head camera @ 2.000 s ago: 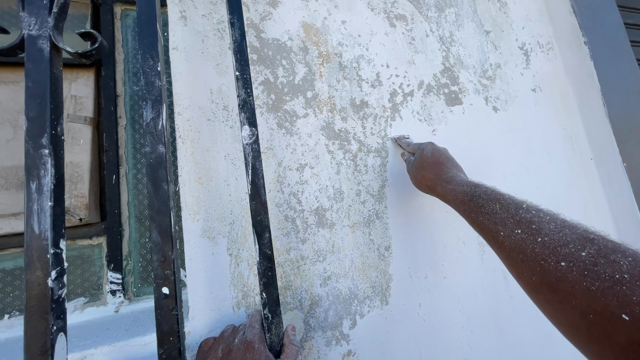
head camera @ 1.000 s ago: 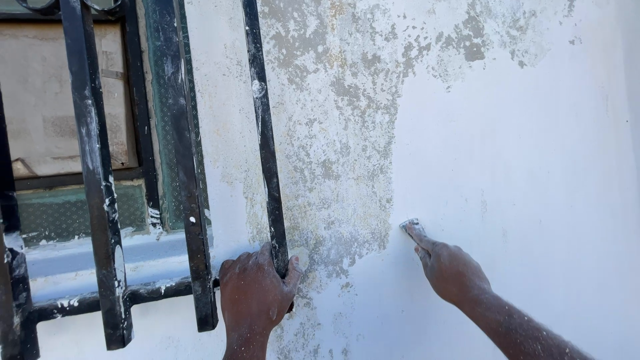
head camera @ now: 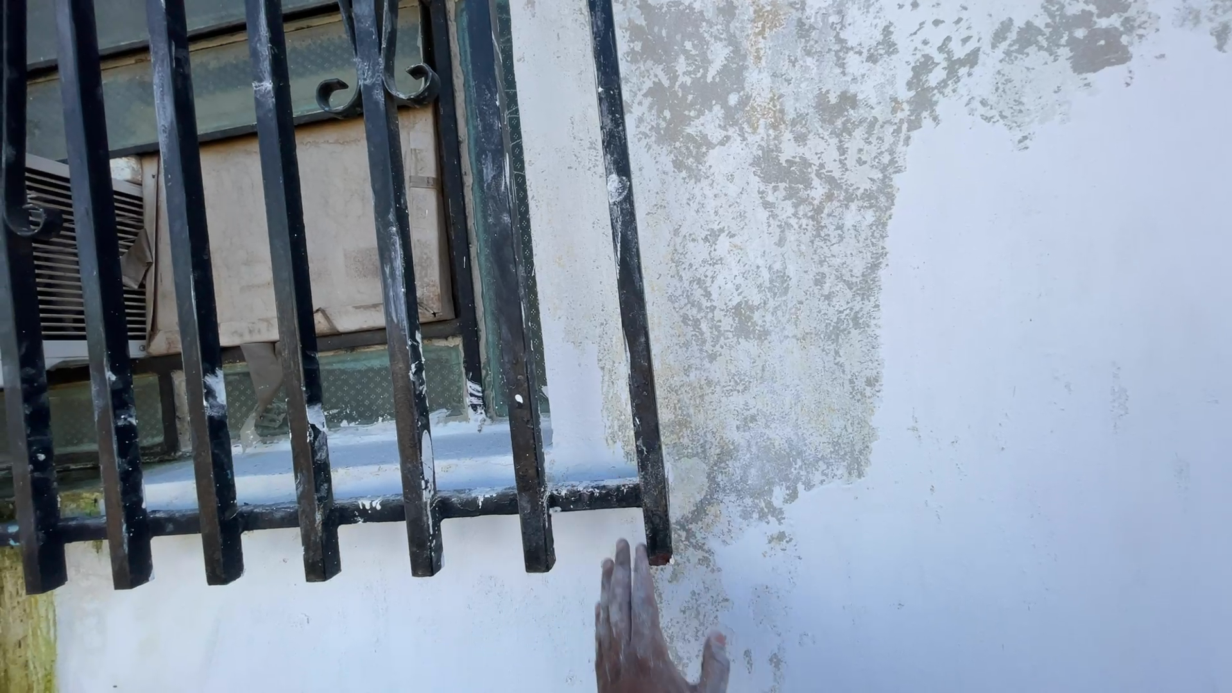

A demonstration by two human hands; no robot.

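Observation:
My left hand (head camera: 640, 626) is raised at the bottom of the view, its fingers extended and its thumb spread, holding nothing. Its fingertips are just below and left of the lower end of the outermost black metal bar (head camera: 630, 289) of the window grille. Whether it touches the bar or the wall cannot be told. Behind it is the wall (head camera: 1039, 385), smooth and white at right, with a rough, patchy grey and white area (head camera: 770, 289) in the middle. My right hand is out of view.
The black window grille (head camera: 414, 385) fills the left, its bars marked with white and joined by a horizontal rail (head camera: 481, 502). Behind it are patterned glass (head camera: 395, 380), a brown board (head camera: 327, 221), a louvred unit (head camera: 72, 250) and a pale sill (head camera: 356, 457).
My left hand has let go of the outermost grille bar and is lower. My right hand, which was at the wall with a small tool, has left the view. The view has shifted left.

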